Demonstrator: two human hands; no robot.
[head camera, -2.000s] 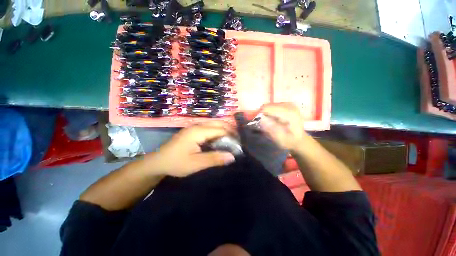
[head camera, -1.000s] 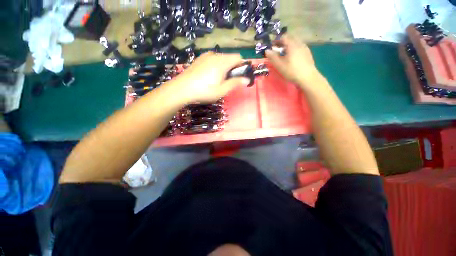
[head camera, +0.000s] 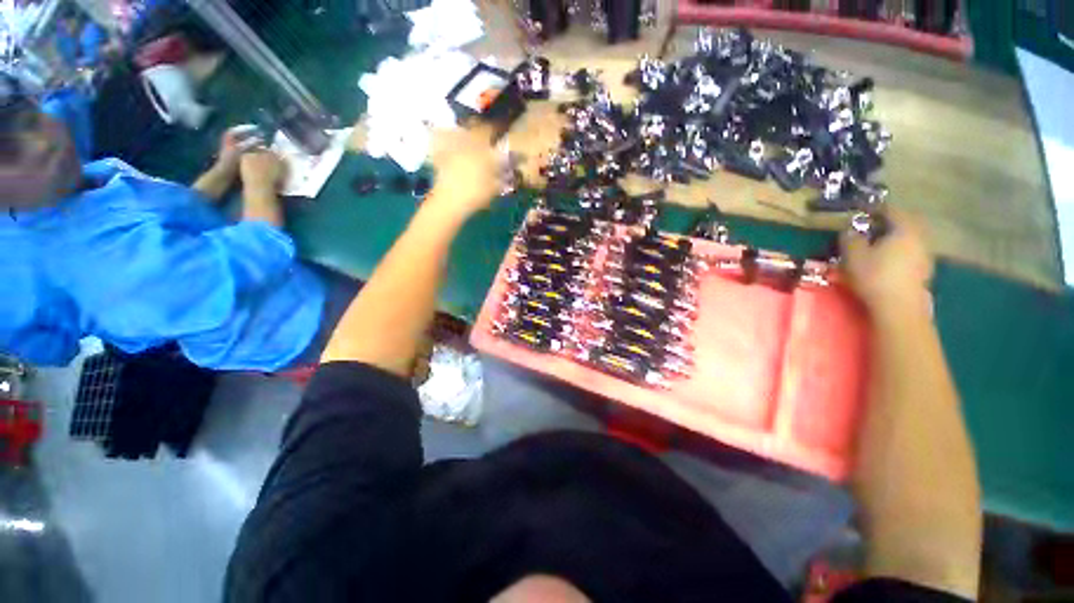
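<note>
A salmon-red tray holds two packed columns of black-and-silver key fobs on its left side. One more black-and-silver piece lies across the top of the tray's third compartment. My left hand is at the small black box, left of the heap; it is blurred, and its fingertips are unclear. My right hand is at the tray's top right corner, with a dark and silver piece at its fingertips; whether it is gripped is unclear.
A heap of black-and-silver pieces lies on the tan board behind the tray. White cloth scraps lie beside the open black box. A person in blue sits at the left, hands on the green bench.
The view has swung left. My hands have moved apart, left to the black box and right to the tray's far corner. The black-and-silver piece from my left hand's area now appears in the tray.
</note>
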